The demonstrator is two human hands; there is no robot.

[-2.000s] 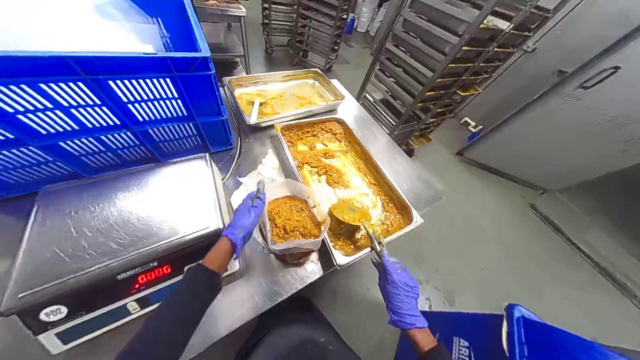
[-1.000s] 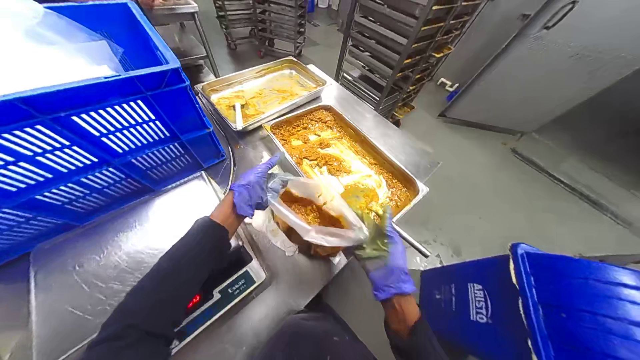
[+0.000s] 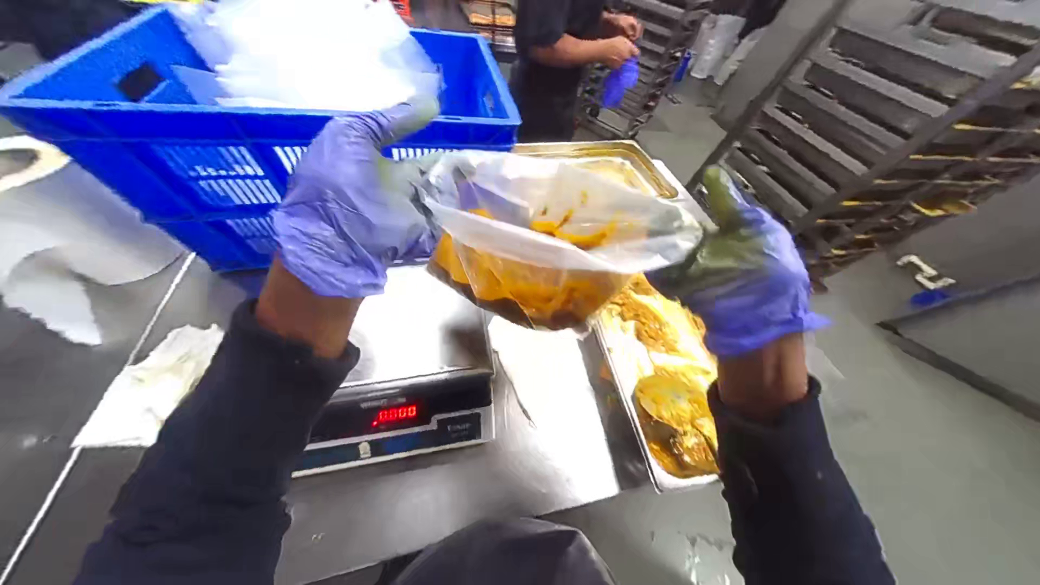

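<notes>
A clear plastic bag (image 3: 544,276) with orange-brown food in its bottom hangs between my hands. My left hand (image 3: 349,203), in a purple glove, grips the bag's left top edge. My right hand (image 3: 743,264), its purple glove smeared yellow-green at thumb and fingers, grips the right edge. Below and left of the bag is a digital scale (image 3: 406,345), its steel platform bare where visible and its display lit red. The steel tray (image 3: 638,406) of yellow-brown food lies below my right hand, partly hidden, with a food-coated ladle (image 3: 674,398) resting in it.
A blue plastic crate (image 3: 244,138) holding clear plastic bags (image 3: 317,53) stands behind the scale. A second steel tray (image 3: 642,158) is beyond the bag. A white cloth (image 3: 154,386) lies at left. Another person (image 3: 561,61) stands behind, near metal racks (image 3: 861,122).
My right hand has let go of the ladle and taken the bag's edge. Both hands have lifted the bag from beside the tray toward the scale. The view has swung left.
</notes>
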